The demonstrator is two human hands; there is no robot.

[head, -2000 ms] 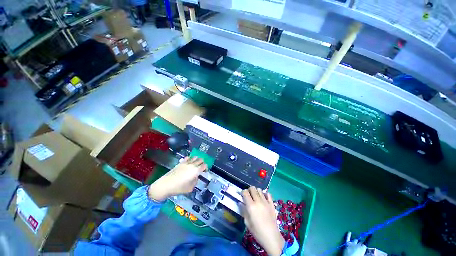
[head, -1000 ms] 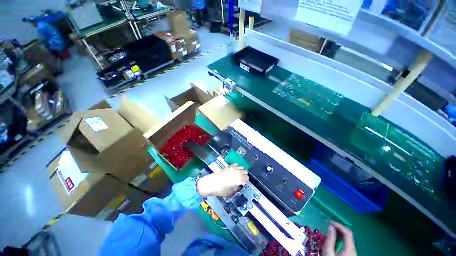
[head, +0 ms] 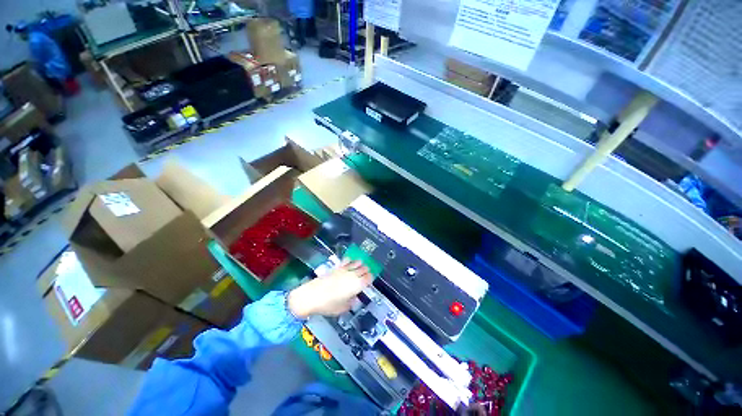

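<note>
The grey machine with a sloping black control panel lies on the bench. My bare left hand rests on the left part of the silver rail, beside the small green pad. Its fingertips point down and what is under them is hidden. The cutting head sits just right of the hand. Red components lie in the green tray at the rail's right end. More red parts fill a carton at the left, under the dark chute. I cannot make out my right hand.
Open cartons stand at the left. A green-topped shelf runs behind the machine with a black tray and flat green boards. A blue bin is under it. A person in blue is far back left.
My right hand was on the rail's right end, then over the green tray, and is now out of sight. My left hand stays by the green pad. The camera view has shifted.
</note>
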